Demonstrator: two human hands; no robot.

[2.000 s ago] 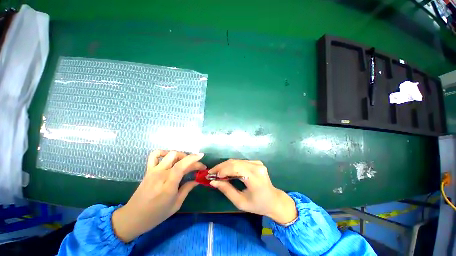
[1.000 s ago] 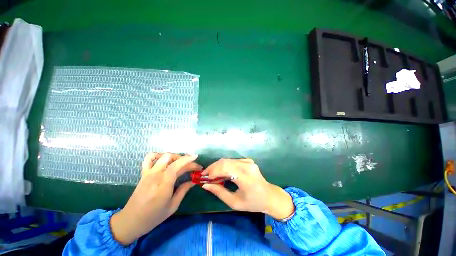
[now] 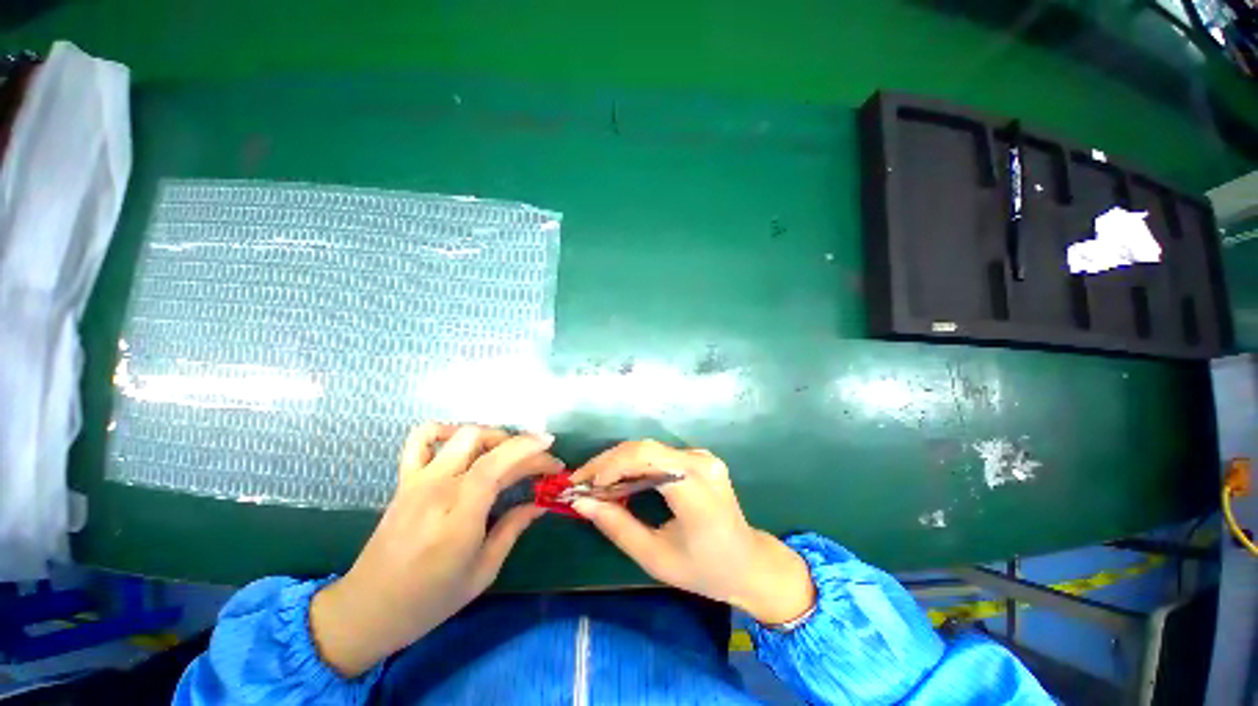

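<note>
A small red plastic housing [image 3: 553, 491] is held between my hands near the bench's front edge. My left hand [image 3: 448, 503] grips its left end between thumb and fingers; a dark part shows between those fingers. My right hand [image 3: 686, 524] holds slim metal tweezers [image 3: 637, 486] like a pen, the tips at the housing's face. Whether a small adhesive piece is at the tips is too small to tell. The clear-grey sheet of die-cut pieces [image 3: 338, 317] lies flat on the green mat, behind and left of my hands.
A black compartment tray [image 3: 945, 221] stands at the right. It holds a thin dark stick [image 3: 1017, 207] and crumpled white paper [image 3: 1115, 244]. A soft white liner [image 3: 53, 276] lies along the far left. Whitish residue [image 3: 1004, 462] marks the green mat at the right.
The tweezers now lie at a more visible slant across the red housing, their shaft showing above my right thumb. Both hands stay nearly in place. The view has shifted slightly.
</note>
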